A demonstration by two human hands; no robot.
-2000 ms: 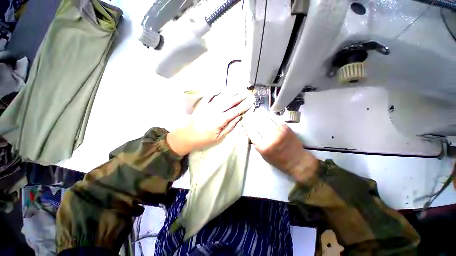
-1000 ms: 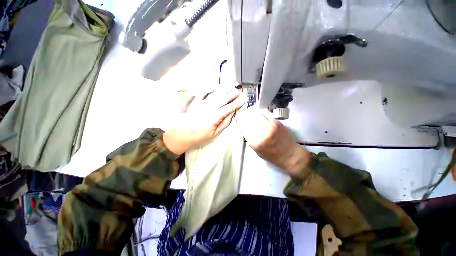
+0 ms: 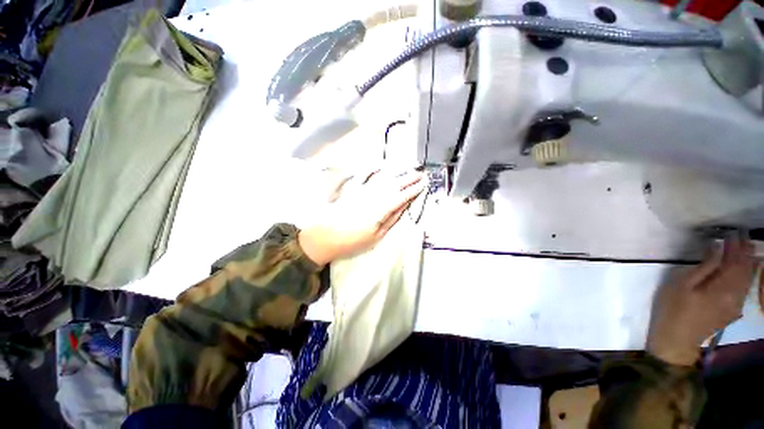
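Note:
A pale sage-green garment piece (image 3: pixel 377 293) runs from the presser foot (image 3: pixel 436 178) over the table's front edge onto the lap. My left hand (image 3: pixel 360 216) lies flat on its upper end, fingertips beside the foot, pressing rather than gripping. My right hand (image 3: pixel 704 293) is at the far right by the rounded end of the white sewing machine (image 3: pixel 645 100). Its fingers touch a dark part there, probably the handwheel; blur hides whether they grip it. The needle is too small to make out.
A folded stack of sage-green pieces (image 3: pixel 126 167) lies at the left of the table (image 3: pixel 536 306). A grey-white lamp (image 3: pixel 327 130) on a ribbed gooseneck (image 3: pixel 503 23) stands left of the needle area. Heaped cloth (image 3: pixel 29 147) is at the far left.
My right hand has left the cloth by the foot and moved to the machine's far right end. My left hand stays on the cloth. The view has shifted, showing more of the gooseneck.

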